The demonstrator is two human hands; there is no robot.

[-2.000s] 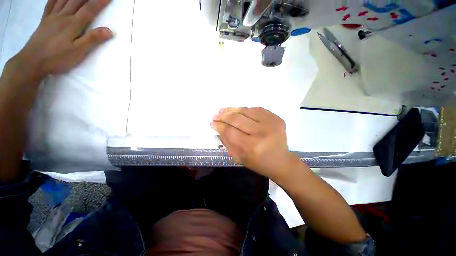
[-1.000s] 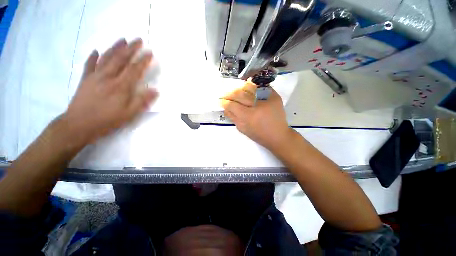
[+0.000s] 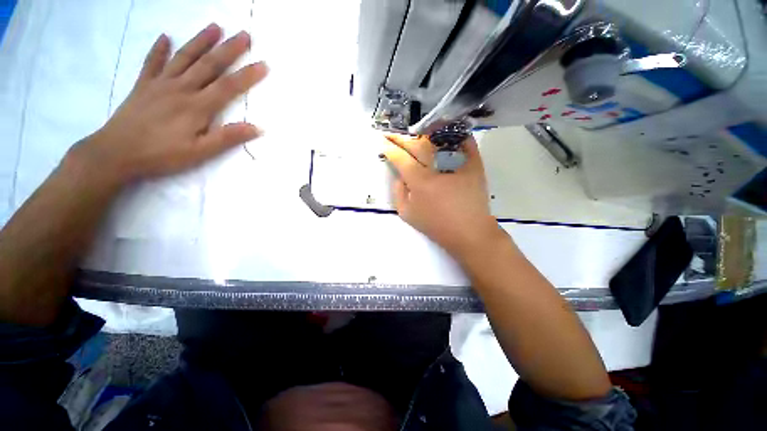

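Observation:
White fabric (image 3: 290,67) with thin dark seam lines lies over the left and back of the table. My left hand (image 3: 181,109) lies flat on it, fingers spread. My right hand (image 3: 441,189) is at the needle area, fingertips beside the presser foot (image 3: 394,111) of the sewing machine (image 3: 656,50). Its fingers are bent close together, partly behind the grey knob (image 3: 449,160); whether they pinch the fabric edge is hidden. The machine bed's (image 3: 353,181) front left corner shows, with a grey curved piece (image 3: 314,201) at it.
Silver snips (image 3: 552,145) lie on the bed right of the needle. A black smartphone (image 3: 652,269) lies at the right table edge, with a tan block (image 3: 737,252) beside it. A grey tape measure strip (image 3: 294,296) runs along the front edge.
The fabric has moved back off the bed corner, uncovering it. My right hand has gone from the table front to the presser foot. My left hand has shifted right, then slightly back and left.

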